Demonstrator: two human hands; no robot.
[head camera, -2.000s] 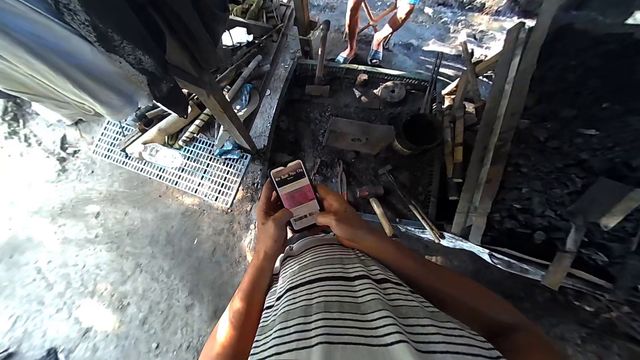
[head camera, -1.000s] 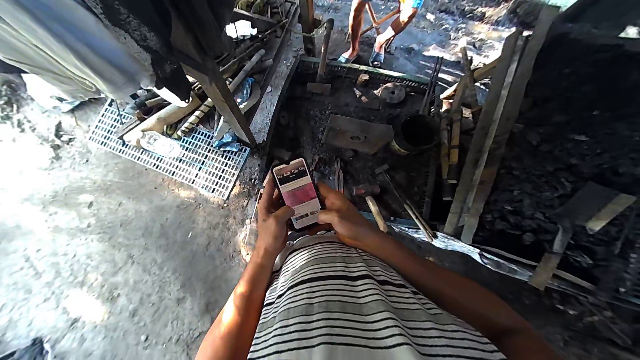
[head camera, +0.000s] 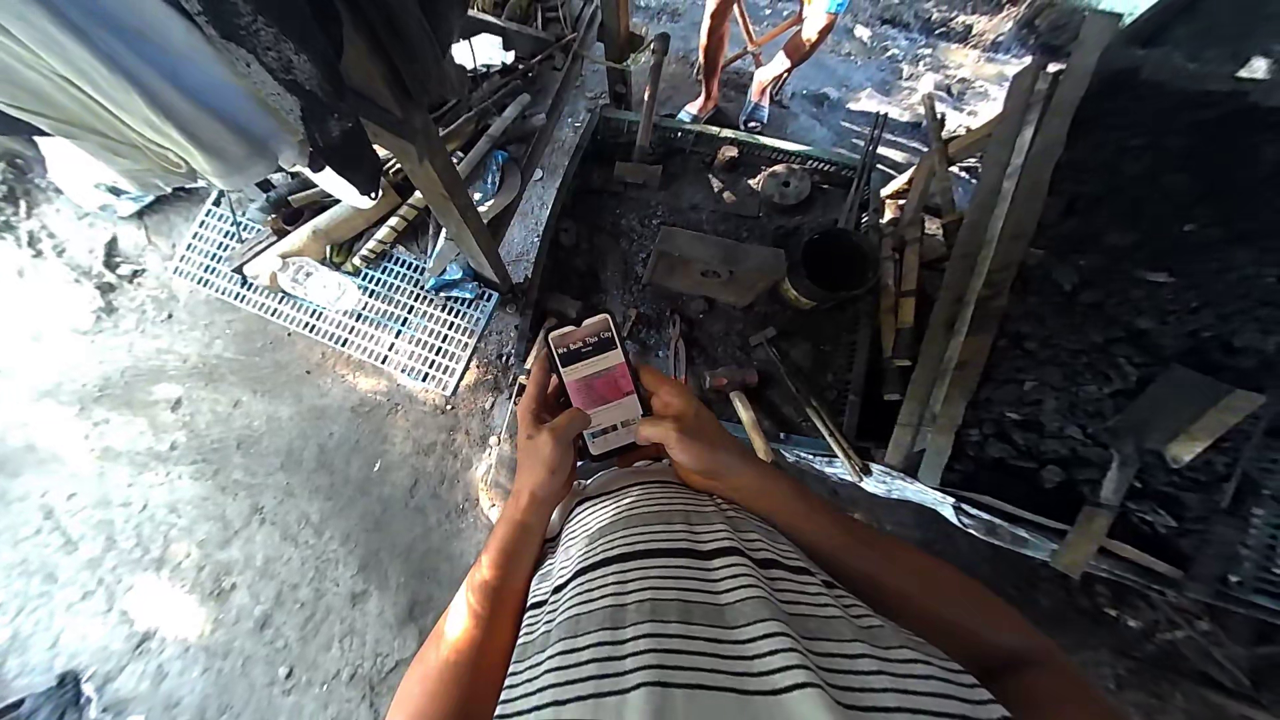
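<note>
A smartphone (head camera: 597, 385) with a lit screen is held upright in front of my striped shirt. My left hand (head camera: 548, 440) grips its left edge, thumb over the lower screen. Along the right edge my right hand (head camera: 685, 425) closes on it, its thumb near the lower corner. Just beyond the phone lies a pair of tongs or pliers (head camera: 677, 348). A hammer with a wooden handle (head camera: 748, 420) rests right of my right hand, and a long-handled hammer-like tool (head camera: 808, 405) lies beside it.
A metal block with a hole (head camera: 715, 265) and a dark bucket (head camera: 832, 265) stand ahead. White plastic grating (head camera: 400, 345) at left carries a clear plastic bottle (head camera: 318, 284) and poles. Wooden planks (head camera: 985, 270) border dark charcoal-like lumps at right. Another person's legs (head camera: 712, 60) are beyond.
</note>
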